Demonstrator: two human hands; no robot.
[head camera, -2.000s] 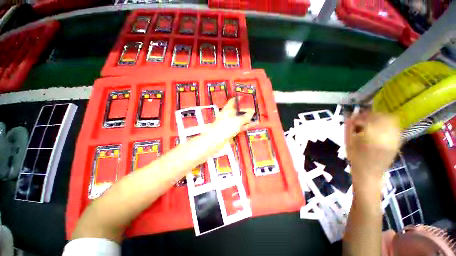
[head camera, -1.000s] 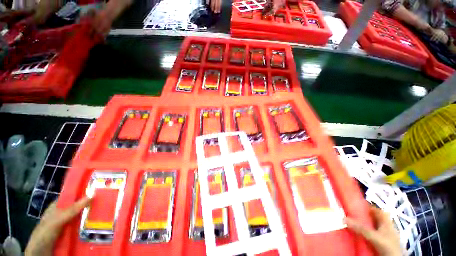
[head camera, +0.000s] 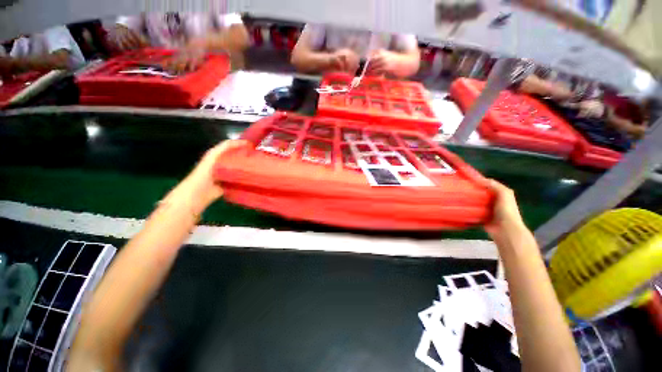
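Note:
A red tray (head camera: 348, 207), thick like a stack, is held up over the green conveyor by both hands. Phone middle frames (head camera: 316, 150) sit in its recesses. A white-edged sticker sheet (head camera: 385, 176) with at least one black rectangle lies on top of the tray. My left hand (head camera: 223, 163) grips the tray's left end, its fingers partly hidden. My right hand (head camera: 501, 205) grips the right end, its fingers partly hidden behind the edge.
A stack of black sticker sheets (head camera: 54, 305) lies at left. Waste liner (head camera: 468, 312) and a yellow fan (head camera: 606, 261) are at right. Other workers' hands and red trays (head camera: 377, 102) are across the conveyor (head camera: 94, 167). A grey post (head camera: 486, 94) slants at right.
Both hands have lifted the tray from the bench and moved it forward over the conveyor. The sticker sheet moved with it. The camera view has tilted up.

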